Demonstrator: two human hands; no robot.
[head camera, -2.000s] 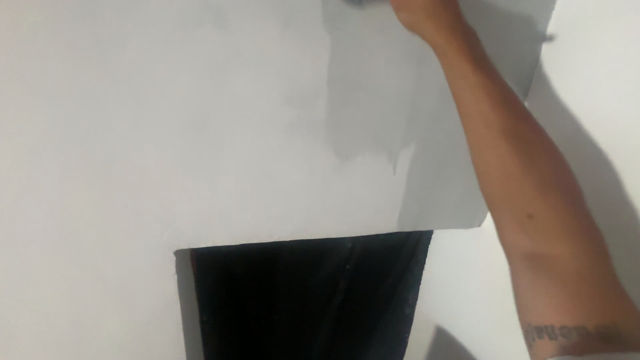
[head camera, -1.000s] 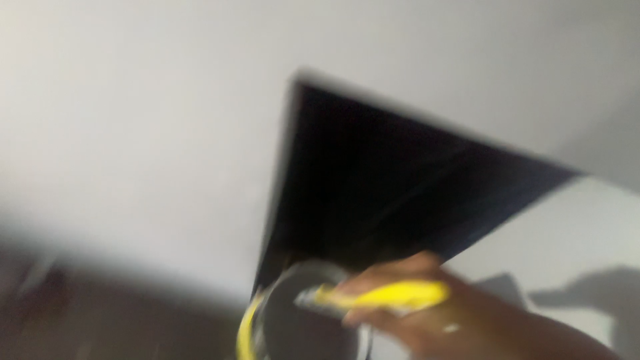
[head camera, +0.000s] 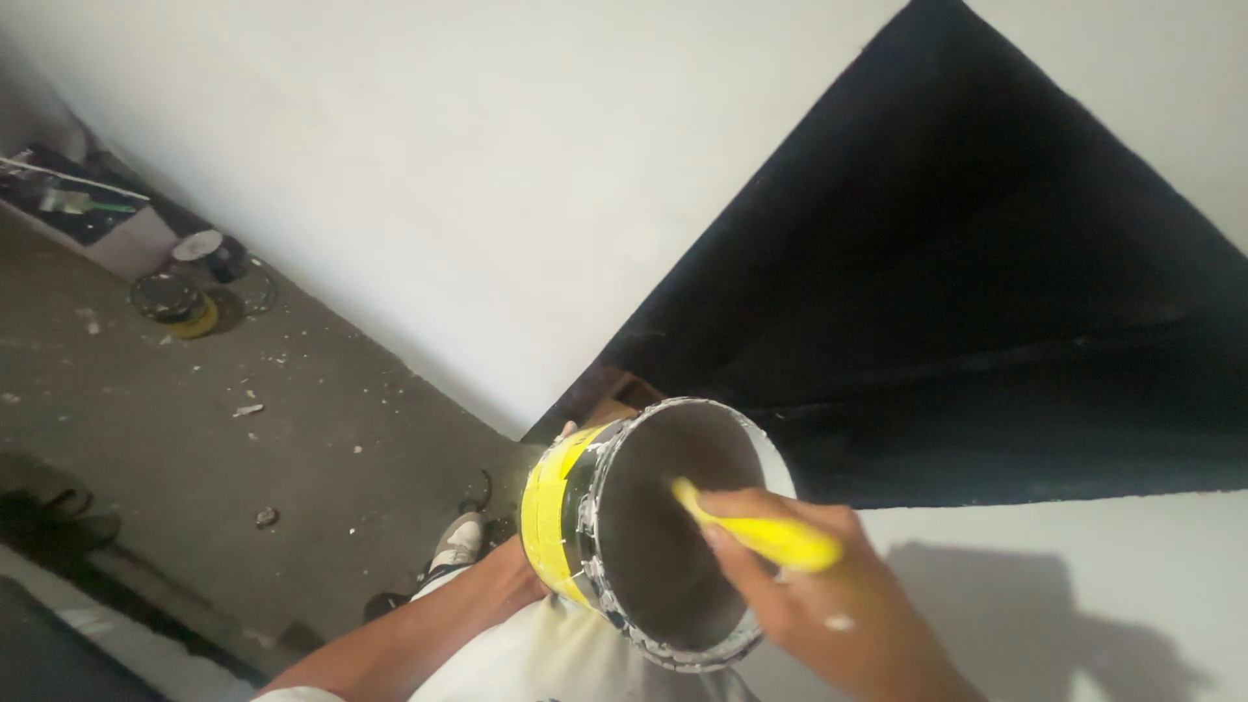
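Observation:
My right hand (head camera: 804, 575) grips the yellow handle of a tool (head camera: 770, 531), probably a paintbrush, over the mouth of a paint bucket. The tool's head is not clearly visible against the dark inside. The bucket (head camera: 558, 512) has a yellow band and a paint-crusted rim, and is tilted with its opening toward me. My left hand (head camera: 534, 570) supports it from the left side and underneath, its fingers mostly hidden behind the bucket. Beyond it are a white wall surface (head camera: 409, 195) and a large black recess or panel (head camera: 936, 273).
On the grey, paint-spotted floor (head camera: 322, 419) at the left stand small paint containers (head camera: 175, 302). A green-handled brush (head camera: 88, 203) lies on a box (head camera: 136, 244) beside them. Low at centre left is my shoe (head camera: 458, 541). Shadows fall on the lower right wall.
My right hand has come down from the upper wall, where it was two seconds ago, to the bucket. The view has swung down and turned; the floor and my left forearm now show.

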